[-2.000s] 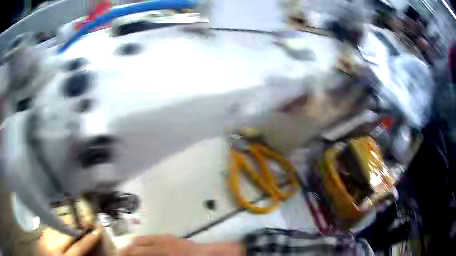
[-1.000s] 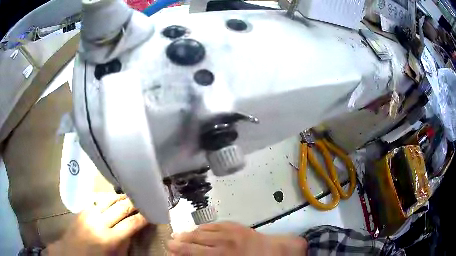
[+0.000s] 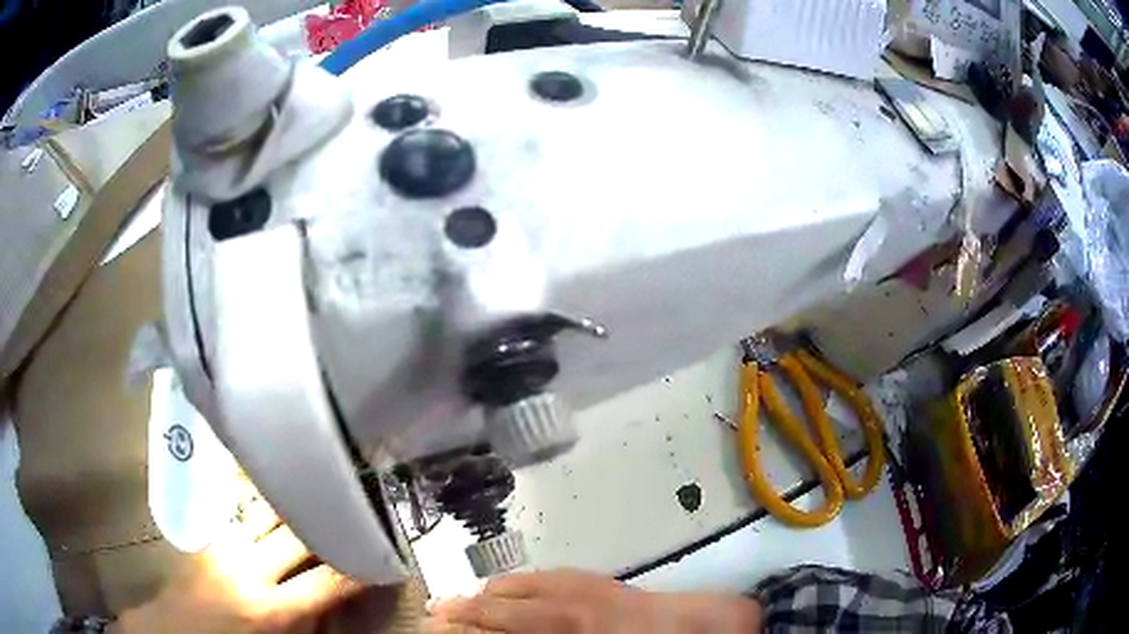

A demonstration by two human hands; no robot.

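Note:
A brown garment panel (image 3: 93,434) lies left of and under the white sewing machine head (image 3: 594,186), with a darker band along its curved edge. My left hand (image 3: 248,588) lies on the cloth at the bottom, left of the needle area, brightly lit and partly cut off by the lower edge. My right hand (image 3: 557,604) rests at the bottom, just right of the needle area, its fingertips at the cloth edge. The machine head hides the needle and foot. Whether the fingers grip the cloth cannot be told.
Orange-handled scissors (image 3: 811,434) lie on the machine bed (image 3: 644,495). A yellow taped tray (image 3: 1009,446) stands at the right, with a red-handled tool (image 3: 916,539) beside it. A white oval arm with a round logo (image 3: 186,464) is left of the head.
The view has steadied and the machine head appears slightly lower and further left than a second ago. Both hands remain by the needle area, slightly lower in the picture.

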